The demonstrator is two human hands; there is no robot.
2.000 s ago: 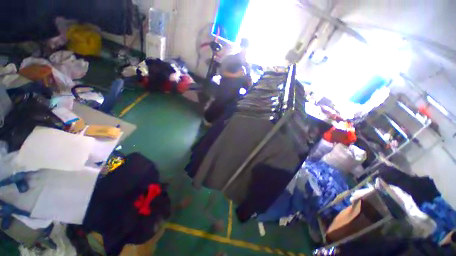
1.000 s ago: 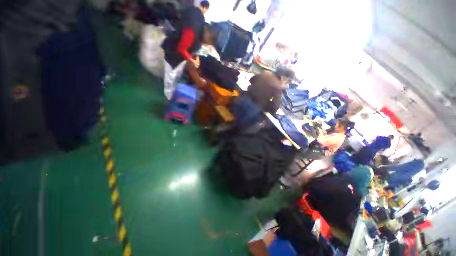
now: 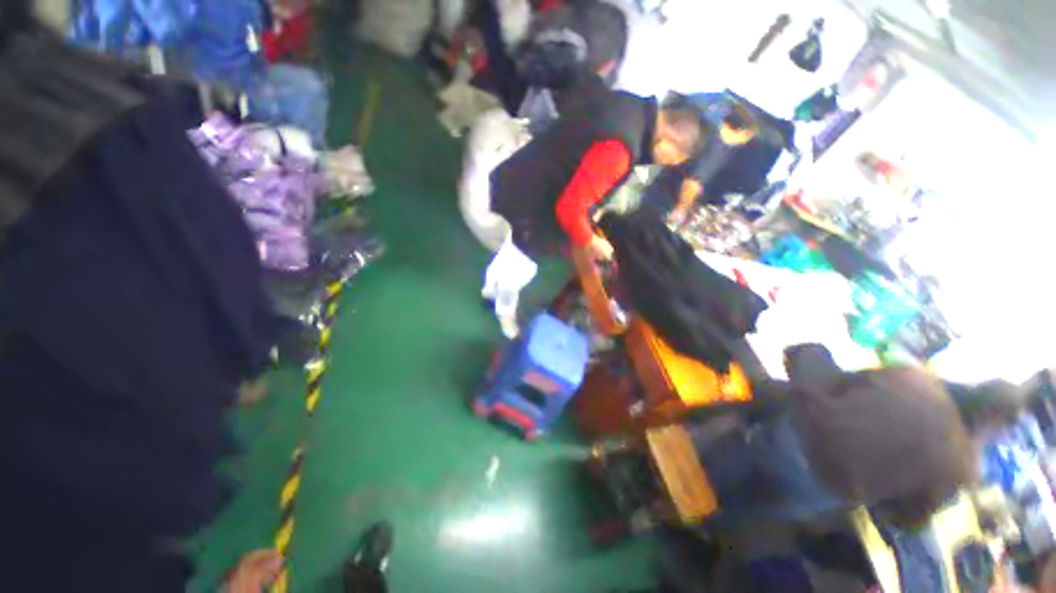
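Large dark navy garments (image 3: 116, 313) with grey cloth at the upper left fill the left side, close to me and blurred. A bare hand, apparently my left hand (image 3: 253, 571), shows small at the bottom edge and is cut off by it. It is just right of the navy cloth's lower end, apart from it in the picture. Its fingers are too blurred to tell if it holds anything. My right hand is out of the picture.
Yellow-black tape (image 3: 298, 463) runs along the green floor, with a dark shoe (image 3: 368, 558) beside it. A blue plastic stool (image 3: 544, 361) stands near a person in red sleeves (image 3: 596, 185). Purple bundles (image 3: 272, 203) lie left. More people sit at cluttered tables right.
The view has moved closer to the red-sleeved person and the blue stool. The navy garments now fill more of the left side. A hand and a shoe have appeared at the bottom.
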